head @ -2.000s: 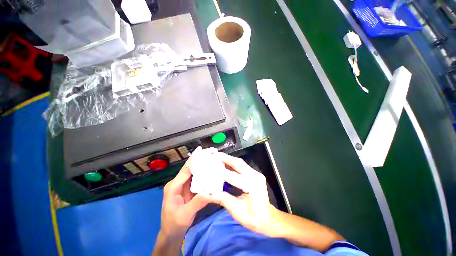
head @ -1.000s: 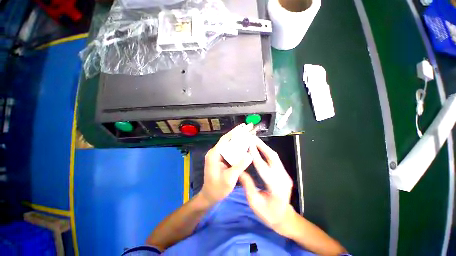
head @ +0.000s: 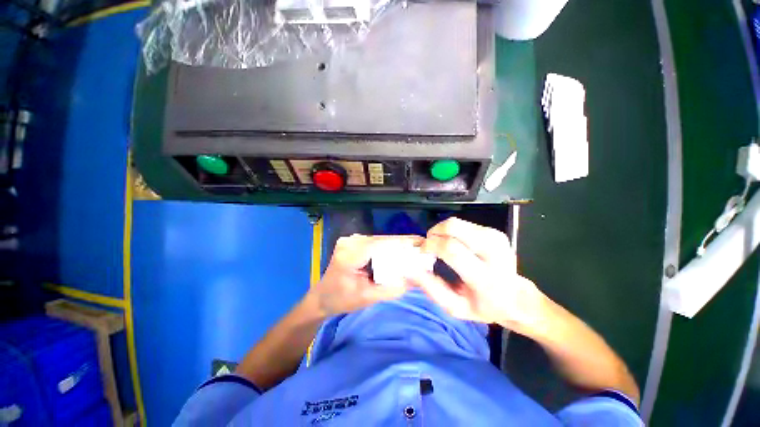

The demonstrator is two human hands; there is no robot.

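Note:
A small white adapter body (head: pixel 398 263) is held between both hands in front of the worker's torso, below the machine's front edge. It is overexposed, so its details do not show. My left hand (head: pixel 350 271) grips its left side. My right hand (head: pixel 475 271) grips its right side with the fingers bent over its top. The underside of the adapter and any cable are hidden.
The dark welder base (head: pixel 325 108) stands ahead with green buttons (head: pixel 444 169) and a red button (head: pixel 328 177). Plastic film (head: pixel 233 37) lies on it. A white stack (head: pixel 568 129) is at its right. A long white bar (head: pixel 717 258) and an adapter (head: pixel 749 161) lie far right.
The view has tipped down and shifted, so the welder base sits higher in the picture. Both hands have come closer to the torso, still holding the white piece, now more level between them.

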